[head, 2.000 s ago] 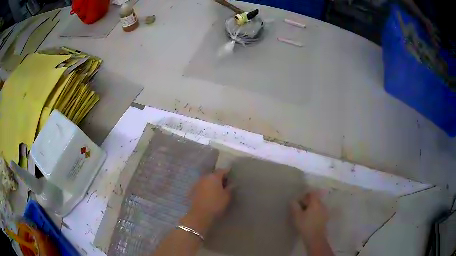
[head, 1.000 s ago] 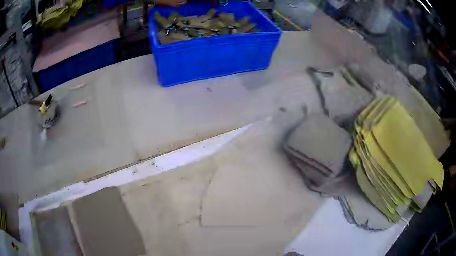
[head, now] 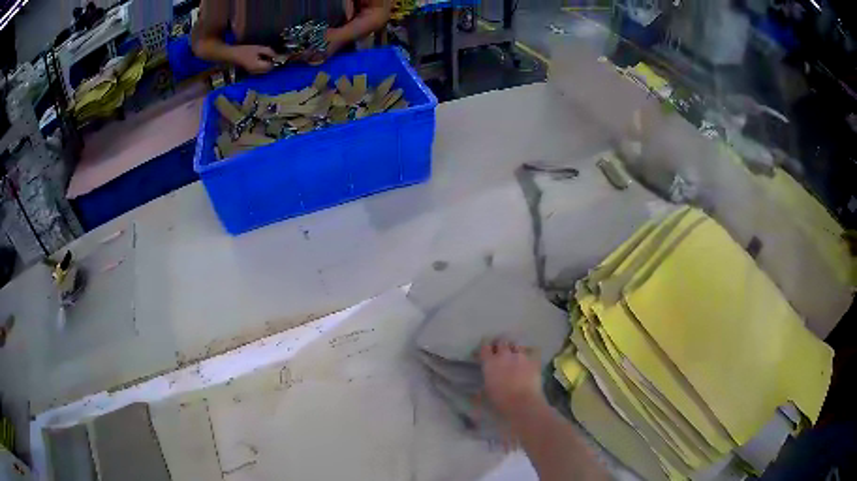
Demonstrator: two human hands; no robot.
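Note:
A slumped stack of grey panels [head: 498, 310] lies right of centre. My right hand [head: 510, 374] rests on its near edge, with fingers bent over the top panel; whether they pinch a panel is unclear. A grey-brown panel [head: 132, 446] lies at the lower left beside a greyer, shinier strip [head: 70, 453], both cut off by the frame's bottom edge. They lie on a beige work sheet [head: 329, 413] over a white sheet. My left hand is out of the picture.
A yellow panel stack [head: 724, 319] stands close right of my hand. A blue crate [head: 324, 178] of small brown pieces is on the table's far side; another person's hands [head: 254, 58] hold pieces behind it. A small tied bag [head: 70, 287] lies far left.
The view has swung right, away from the glued row. Both hands were at the panel beside that row, then out of view; now my right hand is on the grey stack.

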